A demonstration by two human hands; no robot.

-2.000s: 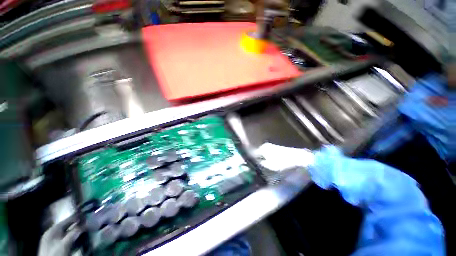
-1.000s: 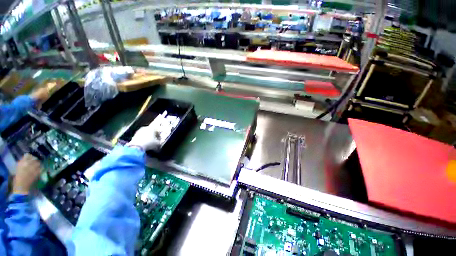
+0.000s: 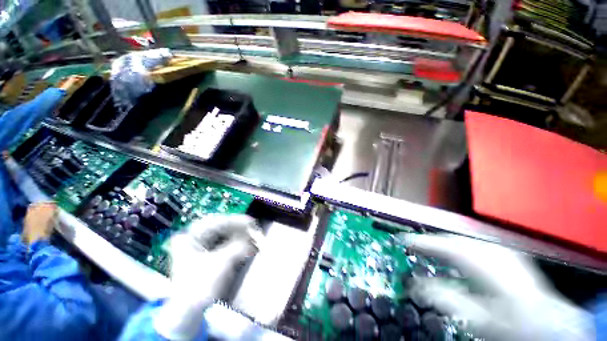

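Observation:
My left hand, in a white-grey glove, is above the gap between two circuit boards. Its fingers are curled; whether it holds a small part cannot be told. My right hand, gloved and blurred, is over the right part of the near circuit board, thumb and fingers apart, with nothing visible between them. The board lies in a black carrier on the conveyor. Dark round-topped capacitors stand on it, partly hidden by my right hand. A black bin holds heaped white parts.
More populated boards lie in carriers to the left. A neighbour's hand and blue sleeves are at the left edge. Beyond the conveyor rail are a green mat with small white pieces, a steel bench and a red sheet.
My left hand has come back from the black bin to beside the near board. My right hand has come into view over that board. The view has tilted down slightly.

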